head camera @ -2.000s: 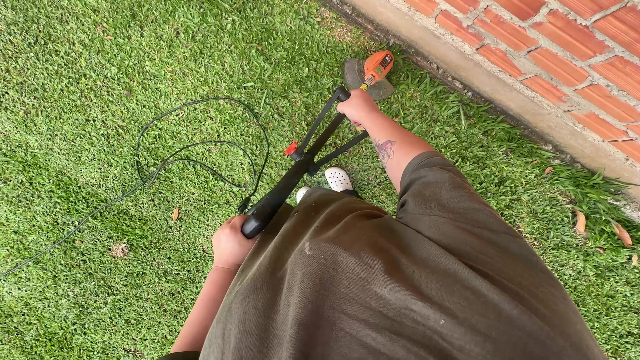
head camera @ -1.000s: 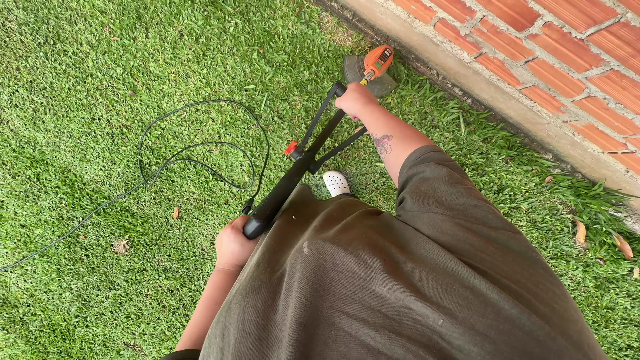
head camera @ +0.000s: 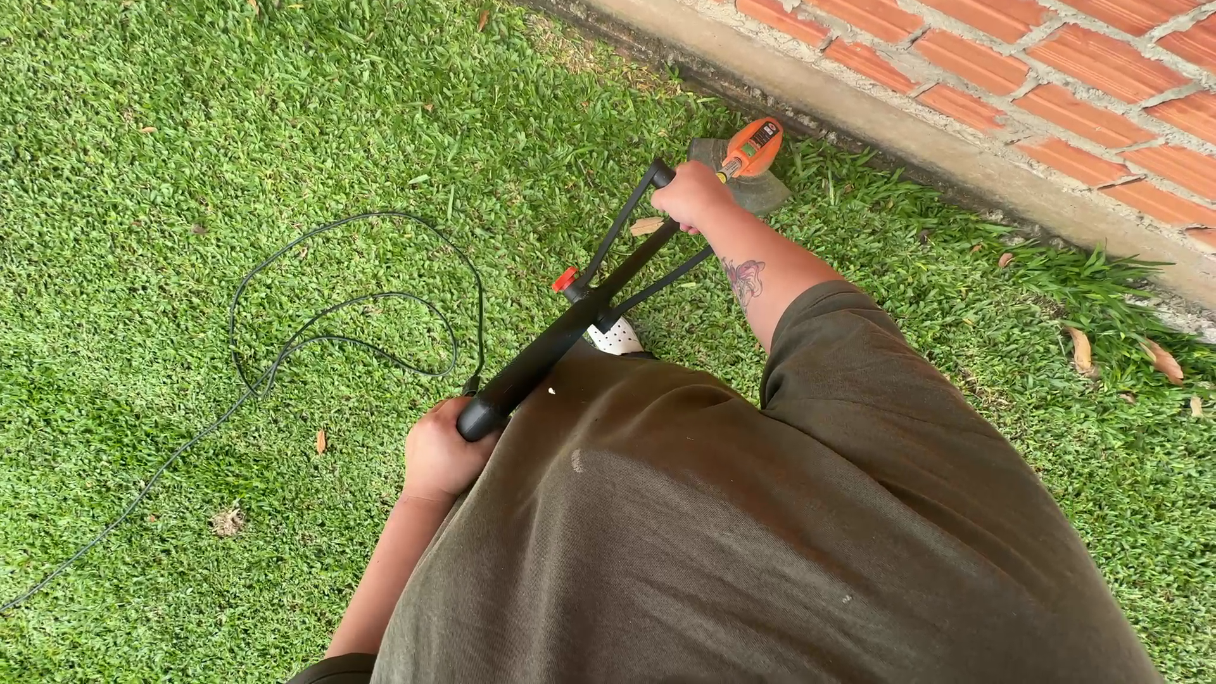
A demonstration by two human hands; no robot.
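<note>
An electric string trimmer slants across the middle, its black shaft (head camera: pixel 546 356) rising from lower left to upper right. My left hand (head camera: pixel 448 454) is closed around its rear end, against my dark shirt. Higher up, my right hand (head camera: pixel 693 197) grips the black loop handle (head camera: pixel 622 223), which has a red knob (head camera: pixel 565 278) at its base. Beyond that hand, the orange trimmer head (head camera: pixel 755 147) and its dark guard (head camera: pixel 760 193) are over the grass beside the wall's concrete base. The cutting line cannot be seen. A black power cord (head camera: pixel 480 323) runs from near the rear grip.
A brick wall (head camera: pixel 1073 104) with a concrete footing (head camera: pixel 912 128) crosses the upper right. The cord lies in loops on the lawn (head camera: pixel 123 313) at left. A white clog (head camera: pixel 616 337) shows partly under the shaft. Dry leaves (head camera: pixel 1081 351) lie at right, near taller grass.
The trimmer head has shifted slightly right and down along the wall base. Two white clogs showed at first; now only part of one does. Both hands have kept their grip.
</note>
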